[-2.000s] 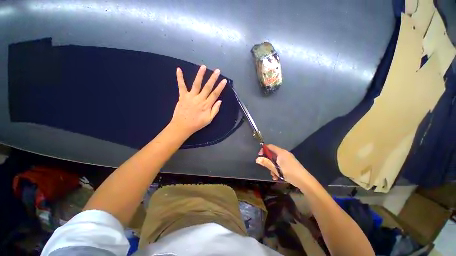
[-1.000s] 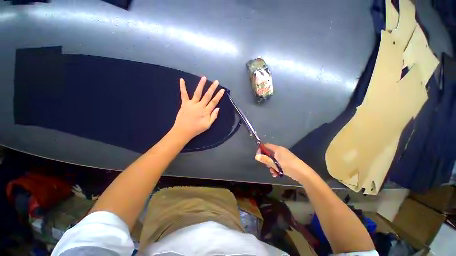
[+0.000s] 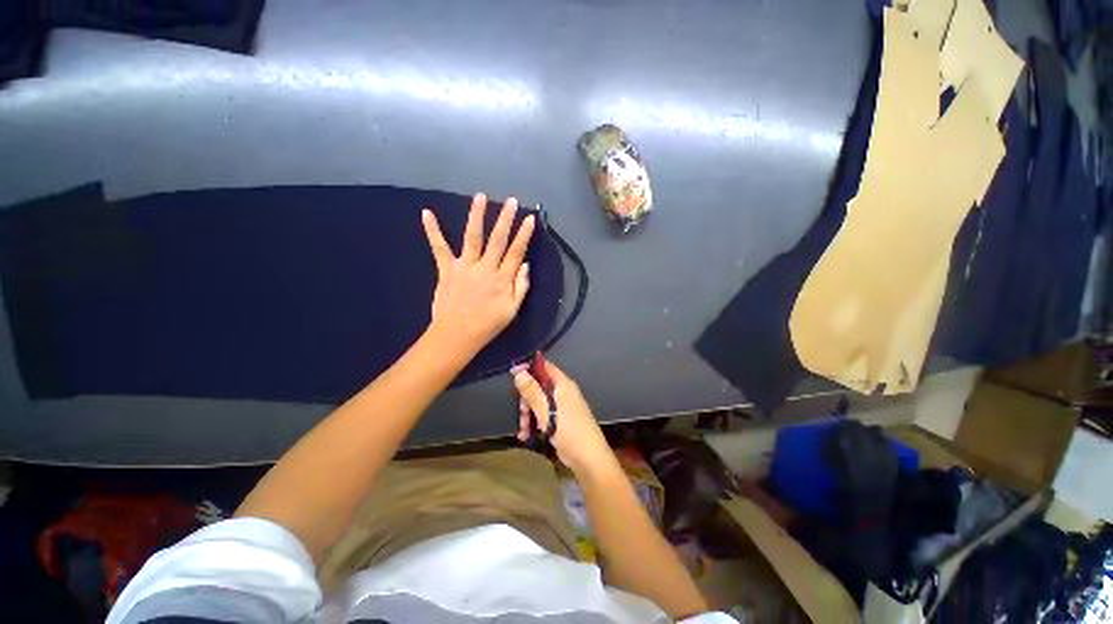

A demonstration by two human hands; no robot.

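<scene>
A long dark fabric panel [image 3: 269,293] with a curved right end lies on the grey table. My left hand [image 3: 481,274] rests flat on it near the curved end, fingers spread. A thin dark strip [image 3: 582,283] curves around that end, with a narrow gap to the panel. My right hand [image 3: 549,414] holds the shears by their red and dark handles [image 3: 541,372] at the panel's lower right edge. The blades are hidden or too hard to make out against the dark cloth.
A wrapped pattern weight [image 3: 619,179] lies beyond the panel. Tan card patterns [image 3: 889,232] lie on dark cloth [image 3: 763,329] at the right. More dark pieces [image 3: 171,22] are at the far left. Boxes and a blue item [image 3: 793,457] sit below the table edge [image 3: 684,412].
My right hand and the shears have moved left and in to the panel's lower edge. The dark strip now stands apart around the curved end. The view has shifted; my left hand stays on the panel.
</scene>
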